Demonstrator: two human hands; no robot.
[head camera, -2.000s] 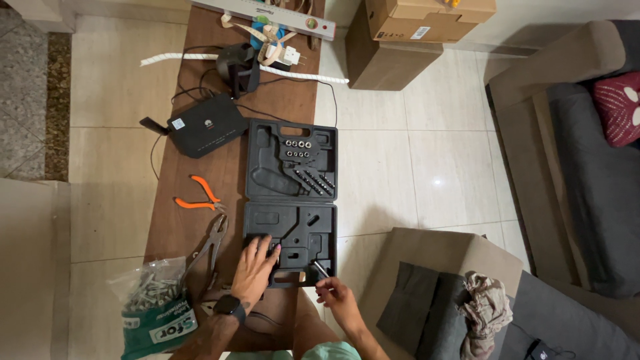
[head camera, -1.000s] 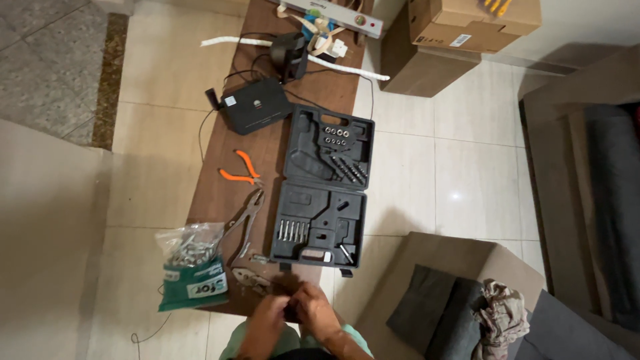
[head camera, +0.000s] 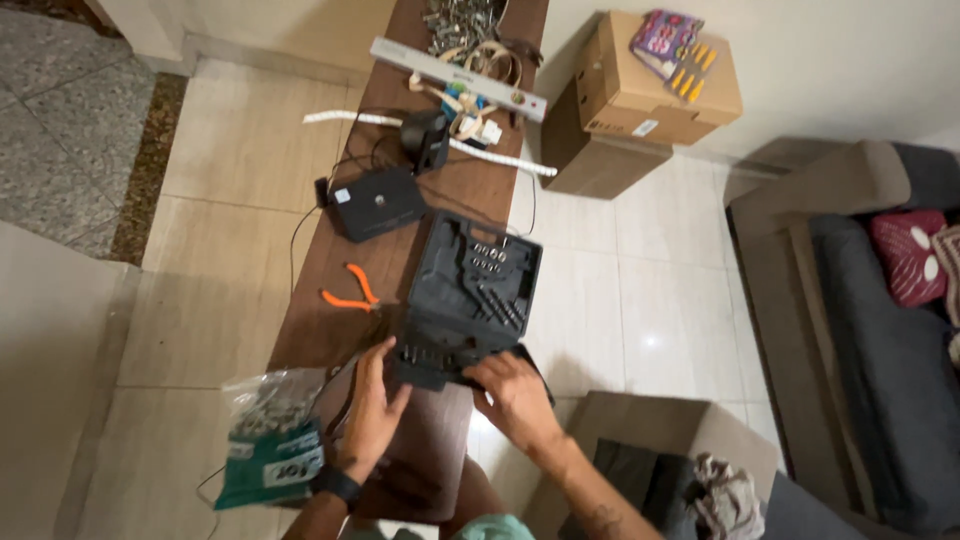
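A black plastic tool case (head camera: 469, 289) lies unfolded on the dark wooden bench, its near half tilted up. Rows of sockets (head camera: 489, 257) and dark bits (head camera: 501, 304) sit in the far half. My left hand (head camera: 375, 405) rests against the left edge of the near half, thumb and fingers apart. On the right, my right hand (head camera: 514, 390) has its fingers curled at the front edge of that half; whether it grips the edge is hard to tell. Left of the case lie orange-handled pliers (head camera: 356, 292), jaws partly hidden in shadow.
A plastic bag of metal hardware (head camera: 274, 442) is at the bench's left edge. Beyond the case are a black router (head camera: 379, 202), a spirit level (head camera: 457, 77), a white spiral cable wrap (head camera: 502, 157) and loose screws. Cardboard boxes (head camera: 622, 112) and a grey sofa (head camera: 802, 300) stand right.
Both hands were together near my lap a second ago; they have moved forward to the case. Its near half lay flat and now tilts up. The view has shifted.
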